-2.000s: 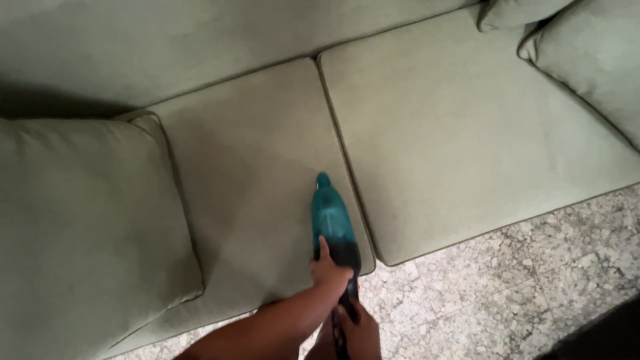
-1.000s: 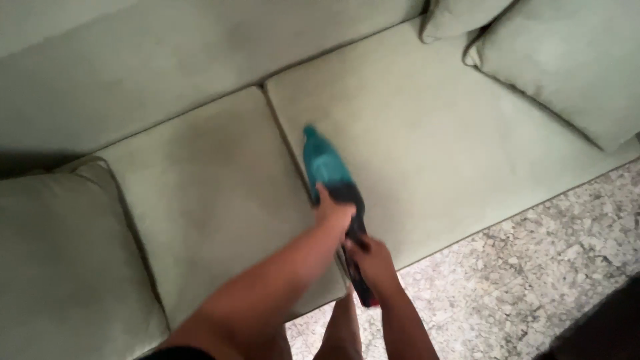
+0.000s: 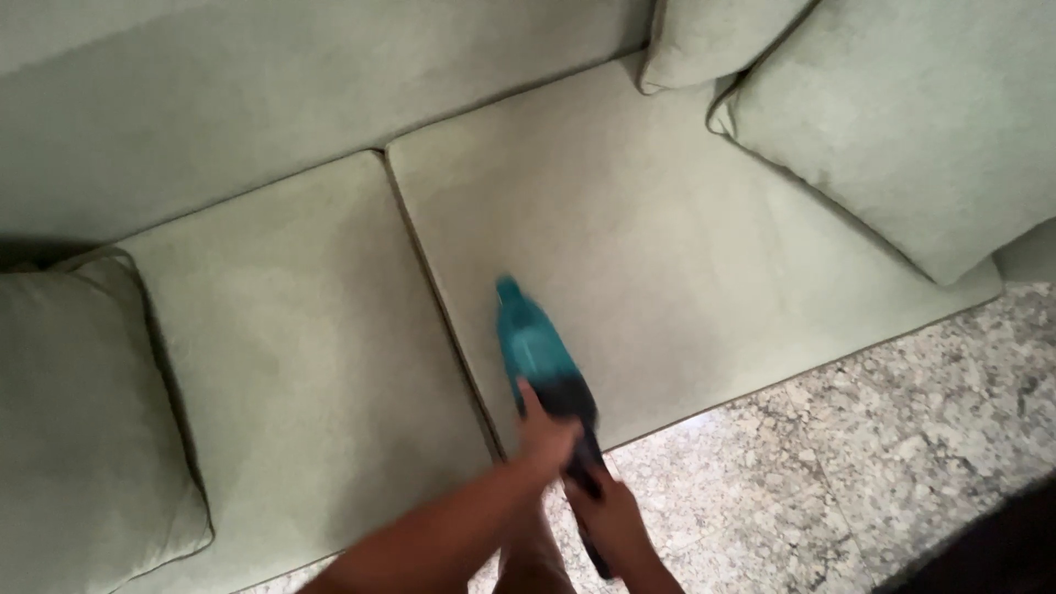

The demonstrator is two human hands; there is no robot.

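Note:
A handheld vacuum cleaner [image 3: 540, 355], teal at the front and black behind, points up and slightly left over the right seat cushion [image 3: 660, 247] of a sage-green fabric sofa. Its narrow nozzle is just right of the seam between the two seat cushions; whether it touches the fabric is hard to tell. My left hand [image 3: 546, 433] grips the black body from the left side, thumb or finger toward the teal part. My right hand [image 3: 606, 511] is closed around the rear handle, lower and further right. Both hands are somewhat blurred.
The left seat cushion [image 3: 289, 355] lies beside the seam. One throw pillow [image 3: 74, 429] rests at the far left, and two more [image 3: 891, 132] lean at the upper right. Behind runs the sofa back [image 3: 289, 91]. Speckled stone flooring [image 3: 742, 487] borders the front, with a dark object [image 3: 982, 544] at bottom right.
The vacuum, held in both hands, has gone from the left seat cushion across the seam to the right one. Since one second ago its nozzle has moved back toward the sofa's front. The view has shifted right.

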